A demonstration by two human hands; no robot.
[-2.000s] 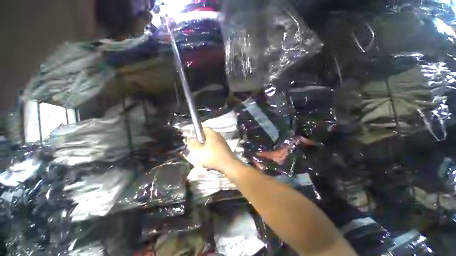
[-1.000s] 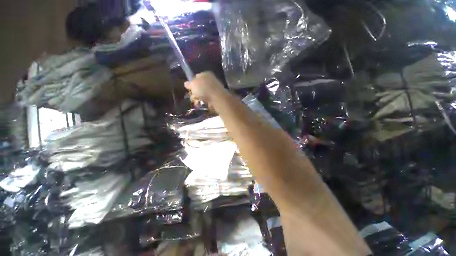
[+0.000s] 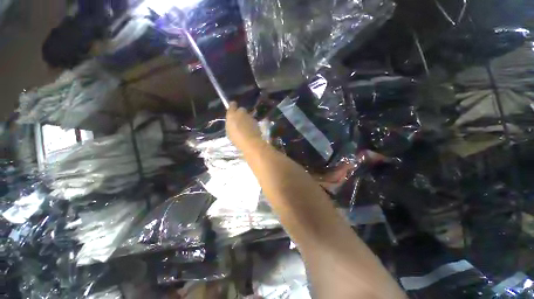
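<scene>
My right hand [image 3: 240,124] is bare and closed around the lower end of a thin silver pole [image 3: 206,65]. The arm reaches up from the bottom right. The pole slants up and left, and its top reaches a bright, glossy patch among dark wrapped garments [image 3: 225,44], where its tip is hard to make out. A stack of white garments [image 3: 234,181] lies behind and below the hand. My left hand is not in view.
Clear crumpled plastic [image 3: 293,41] hangs at the top centre. Pale folded stacks [image 3: 105,157] stand at the left, and a beige tied stack [image 3: 495,99] at the right. Dark glossy wrapped garments [image 3: 386,122] fill the centre right. A bright window-like patch [image 3: 57,139] shows at the left.
Since two seconds ago, my right hand has moved up with the pole. In the last second the hand has dropped slightly in the picture, and the view has shifted a little.
</scene>
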